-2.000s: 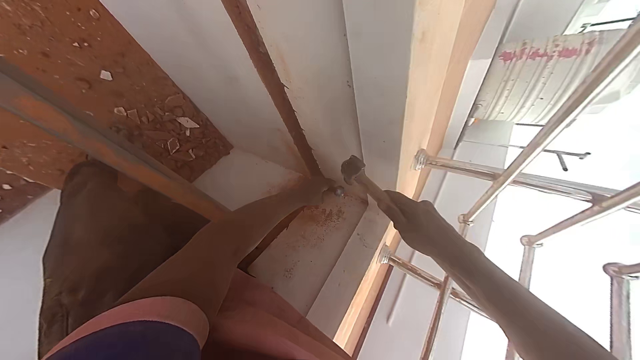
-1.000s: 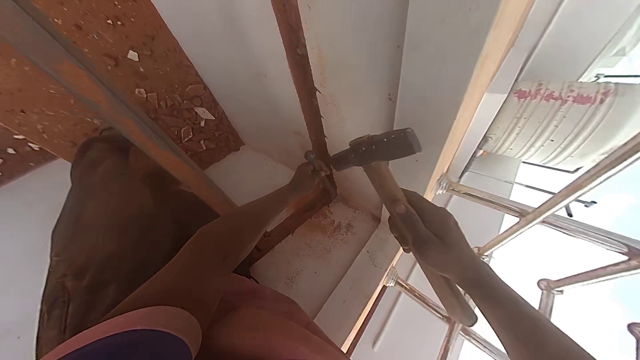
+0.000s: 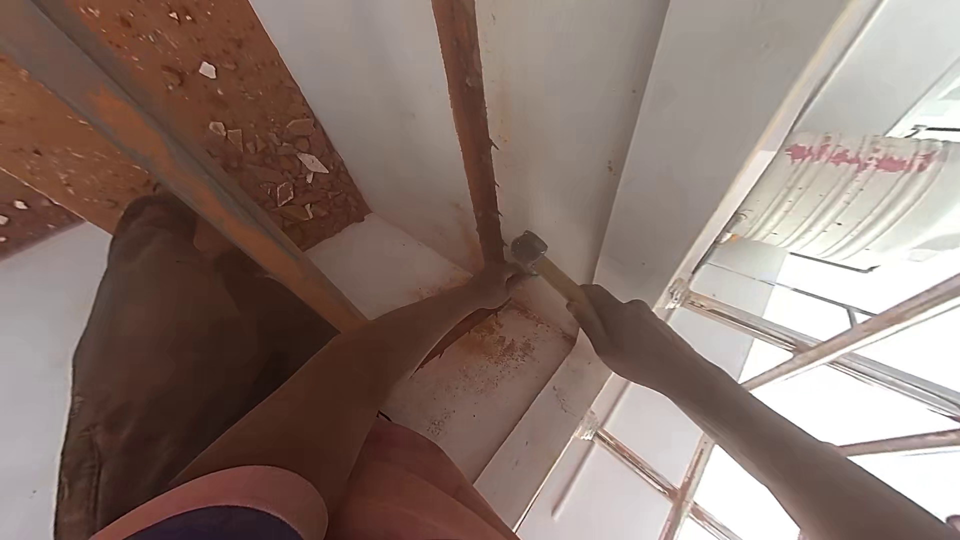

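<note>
My right hand is closed around the wooden handle of a hammer. The hammer's metal head is just beyond my left hand, very close to its fingers; whether they touch is unclear. My left fingers are curled round a small metal tool, mostly hidden by the hand and hammer head, its kind not clear. They are at the bend of a rough reddish-brown groove cut into a white wall surface. Past my left forearm, another stretch of the groove runs down and to the left beside a dust-stained white surface.
A rusty metal bar slants across the left, above my trousered leg. Broken chips lie on reddish-brown ground behind it. At right, a metal railing stands before a white ribbed container with red paint.
The hammer, seen side-on with its head to the right of my left hand a second ago, is now turned with its head close by those fingers. My left hand stays at the groove's bend.
</note>
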